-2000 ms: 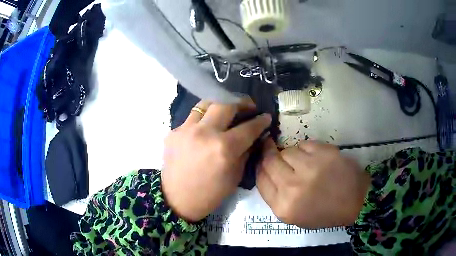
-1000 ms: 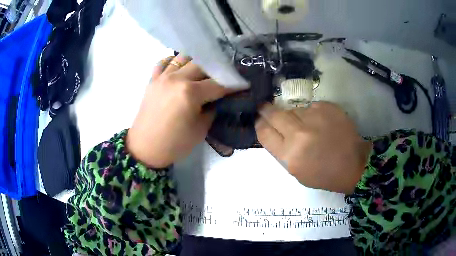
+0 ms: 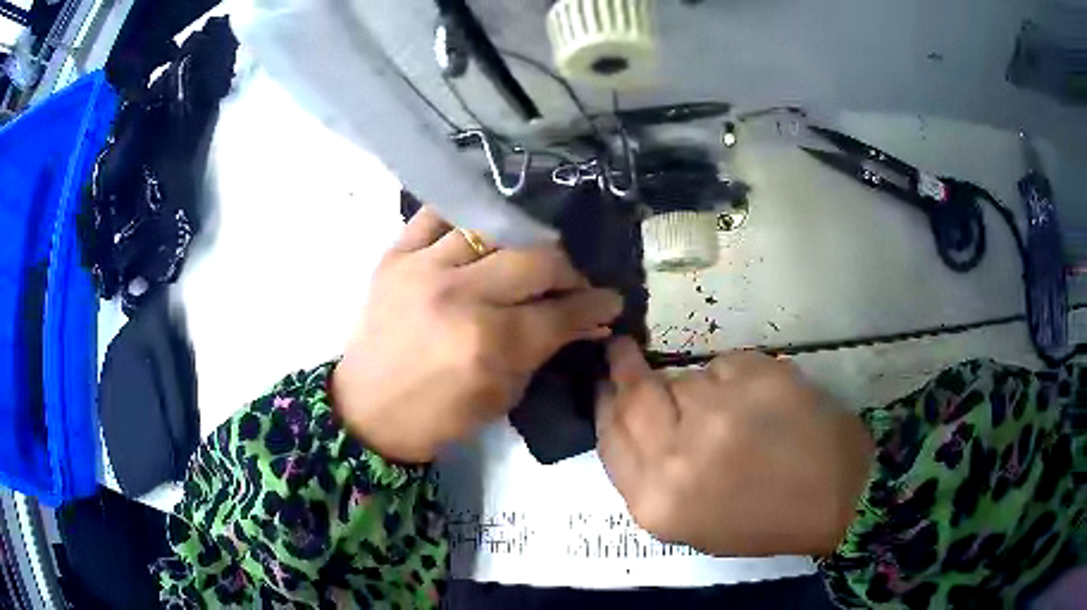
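A black fabric panel (image 3: 557, 415) lies under the machine head, its lower corner showing below my hands. My left hand (image 3: 459, 328) lies flat on it, fingers pressing near its right edge. My right hand (image 3: 730, 447) pinches the fabric edge at the fingertips, just right of my left fingers. A narrow dark zipper strip (image 3: 870, 342) runs right from behind my right hand. The presser foot and needle area (image 3: 592, 175) is just above; the needle itself cannot be made out. The off-white machine arm (image 3: 381, 113) hides part of the fabric.
Small scissors (image 3: 880, 170) and a slim dark-handled tool (image 3: 1045, 268) lie at right. A cream ribbed knob (image 3: 679, 240) stands near the foot. At left are a blue bin (image 3: 42, 292), a zipper strip pile (image 3: 149, 179) and a panel stack (image 3: 149, 399). A ruler (image 3: 596, 534) marks the front edge.
Since one second ago, the fabric has turned and its corner now points down towards the ruler. Both hands sit lower in view, and the dark strip shows again at right. The camera view has shifted.
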